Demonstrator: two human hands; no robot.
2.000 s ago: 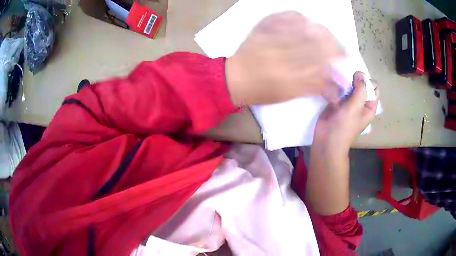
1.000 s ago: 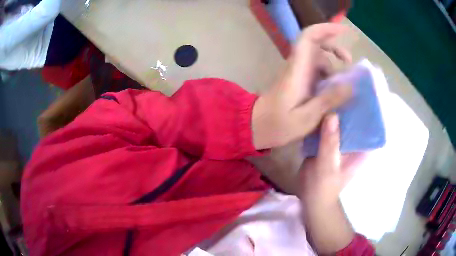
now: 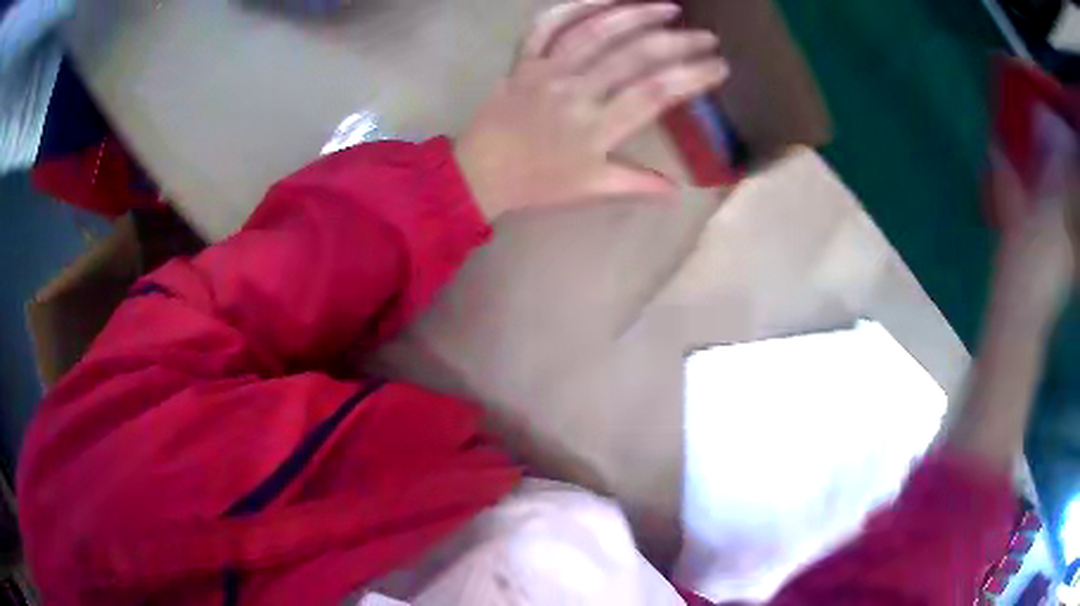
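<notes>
My left hand point(image 3: 592, 113) is at the upper middle, above the table, with its fingers spread and holding nothing visible. My right hand point(image 3: 1036, 225) is at the far right, over the green conveyor, blurred. It holds a red retail box point(image 3: 1016, 113) with something whitish at its opening; whether that is a wrapped radio I cannot tell. The bright stack of white sheets point(image 3: 805, 450) lies on the table at the lower right, partly under my right sleeve. Another red box edge point(image 3: 707, 148) shows just beyond my left fingers.
The brown cardboard sheet point(image 3: 557, 296) with a crease covers the table. A brown carton part point(image 3: 776, 83) stands at the top. The green conveyor point(image 3: 912, 154) runs along the far side. Red-and-black blocks point(image 3: 1013, 556) are at the lower right edge. A brown carton point(image 3: 71, 284) is at left.
The view has shifted. The bluish wrapped block is no longer between my hands. My left hand has opened and moved up and left; my right hand has moved far right and now holds a red box.
</notes>
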